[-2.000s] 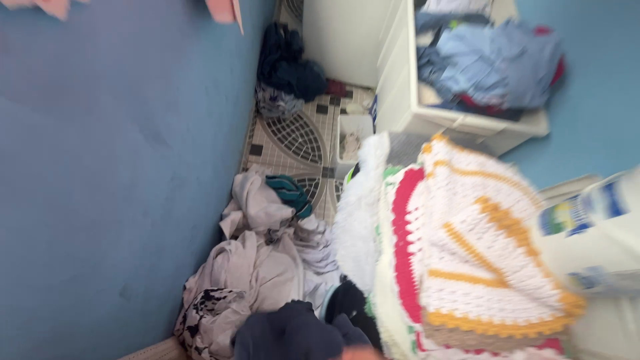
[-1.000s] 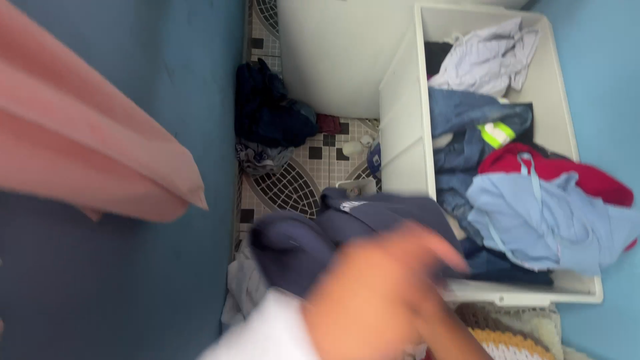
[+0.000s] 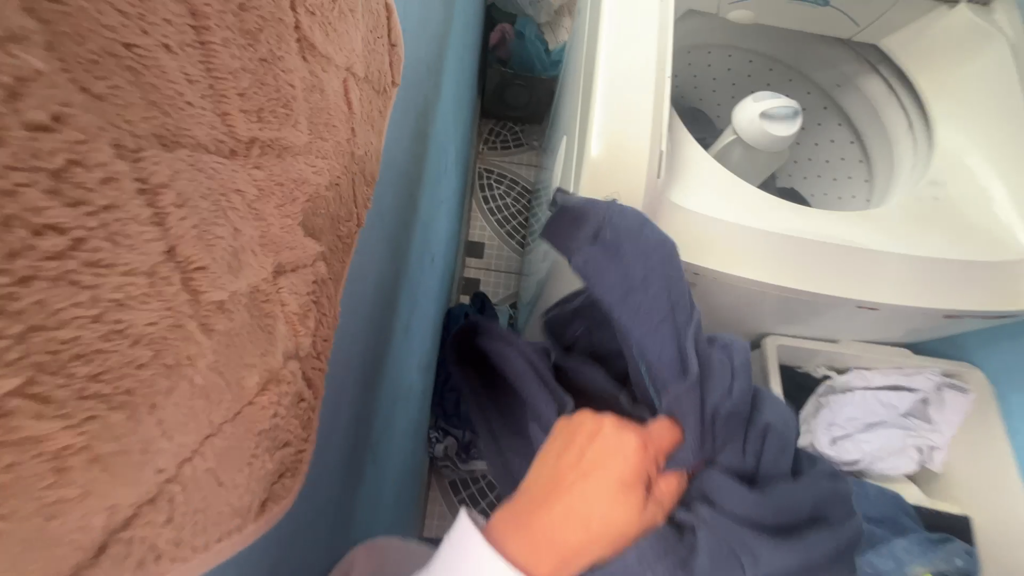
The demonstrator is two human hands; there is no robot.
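My left hand [image 3: 596, 484], at the end of a white sleeve, grips a dark navy cloth garment [image 3: 640, 320] at the bottom centre. Raised folds of the garment stand in front of a white top-loading washing machine [image 3: 840, 256], and the rest hangs to the lower right. The machine's drum shows a white agitator [image 3: 760, 132] with dark cloth beside it. My right hand is not in sight; the garment may hide it.
Below the machine, a white plastic bin [image 3: 984, 448] holds a pale garment [image 3: 888, 416] and denim. Dark clothes [image 3: 456, 384] lie on the tiled floor [image 3: 504, 192] by the blue wall [image 3: 384, 304]. A fuzzy pinkish-brown textile [image 3: 176, 240] fills the left side.
The view has shifted to the open washing machine. One second ago the navy garment was beside the clothes bin; now it is lifted in front of the machine.
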